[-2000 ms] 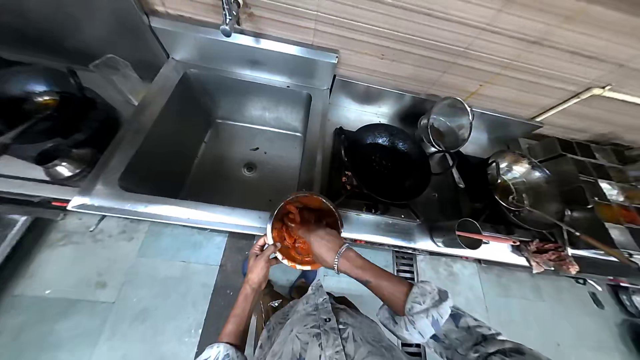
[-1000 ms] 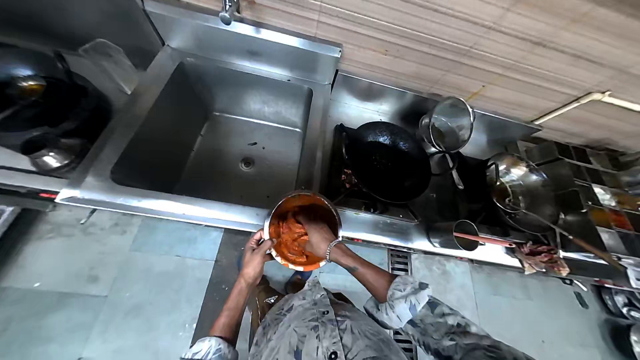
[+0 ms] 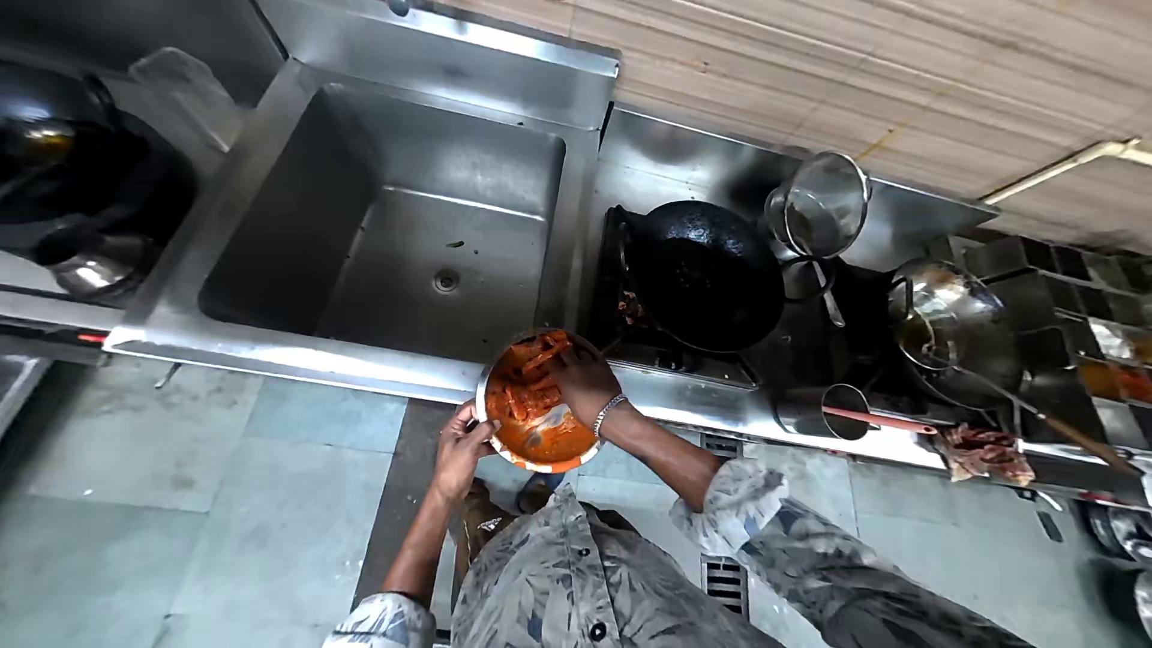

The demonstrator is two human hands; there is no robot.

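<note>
My left hand (image 3: 463, 447) grips the near left rim of a round metal bowl (image 3: 484, 402) at the front edge of the steel counter. Thick orange-red marinade coats the bowl's inside, and coated food pieces (image 3: 531, 396) lie toward its far left part. My right hand (image 3: 587, 389), with a bracelet at the wrist, reaches into the bowl from the right. Its fingers touch the coated pieces; whether they hold any is hidden. Beyond the bowl is a steel sink (image 3: 450, 225). A black wok (image 3: 706, 274) sits on the stove to the right.
A wire strainer (image 3: 823, 207) leans behind the wok. Farther right are a large steel pot (image 3: 958, 333), a steel cylinder (image 3: 823, 411) with a red-handled tool, and a crumpled cloth (image 3: 985, 453). On the left stand another dark pan (image 3: 54, 135) and a steel pot (image 3: 94, 261).
My right hand has shifted within the bowl toward its far right side. The pieces now lie together toward the far left, with more of the bowl's near inner surface showing.
</note>
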